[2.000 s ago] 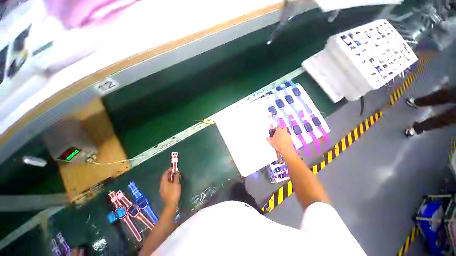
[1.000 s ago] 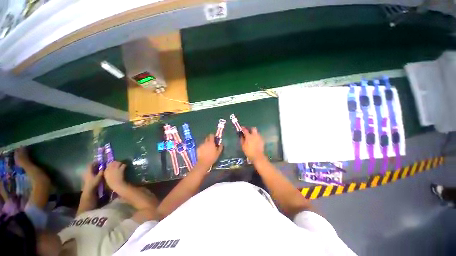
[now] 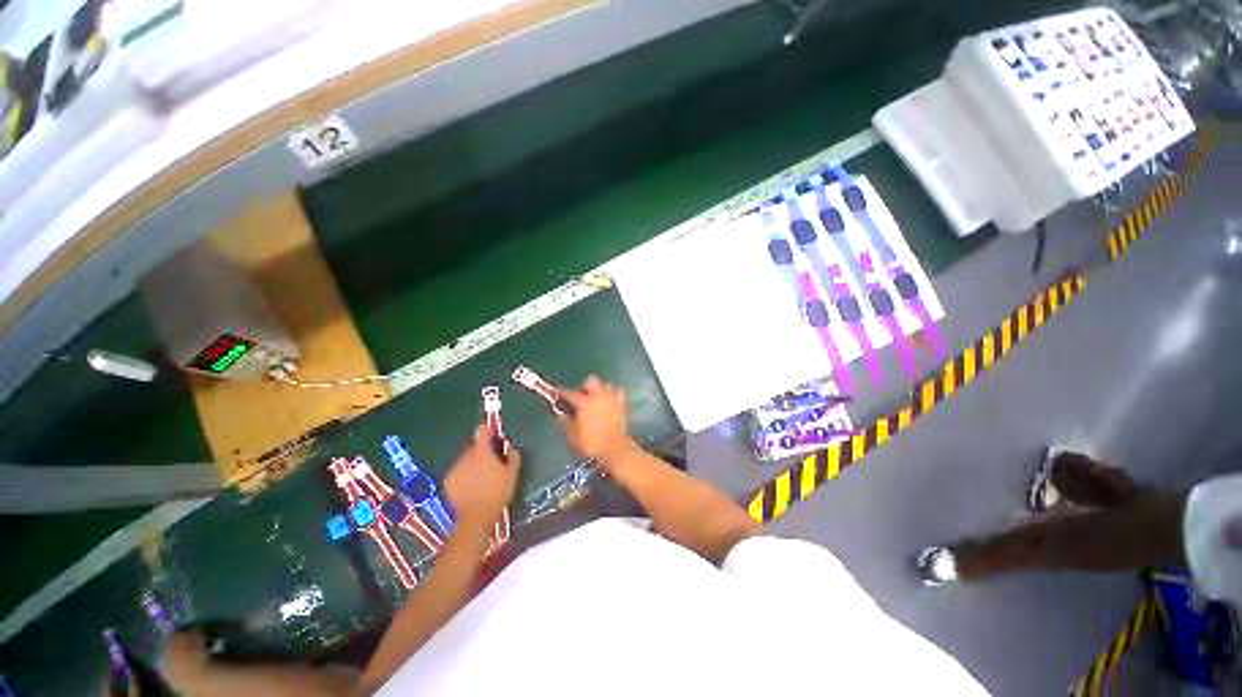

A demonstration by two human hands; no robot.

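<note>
My left hand (image 3: 482,477) holds a pink-orange watch (image 3: 493,415) over the green bench, its strap end pointing away from me. My right hand (image 3: 597,419) holds another pink-orange watch (image 3: 542,390), its strap tilted toward the upper left. The two watches are close together but apart. Left of my hands, a few pink-orange watches (image 3: 387,512) and a blue watch (image 3: 413,481) lie on the bench. Right of my hands, a white foam tray (image 3: 688,334) bears rows of blue watches (image 3: 805,232) and purple-pink watches (image 3: 850,309). My fingers partly cover both held watches.
A grey meter (image 3: 225,327) stands on a brown board (image 3: 334,361) at left. A white tray stack (image 3: 1008,116) is at the far right. Patterned straps (image 3: 804,419) lie low beside the bench. Another worker's hands (image 3: 184,660) are at lower left; a person (image 3: 1090,517) walks at right.
My right hand has left the foam tray and come back beside my left hand, now with a watch in it. The view turned left, then right again. A person has come closer at right.
</note>
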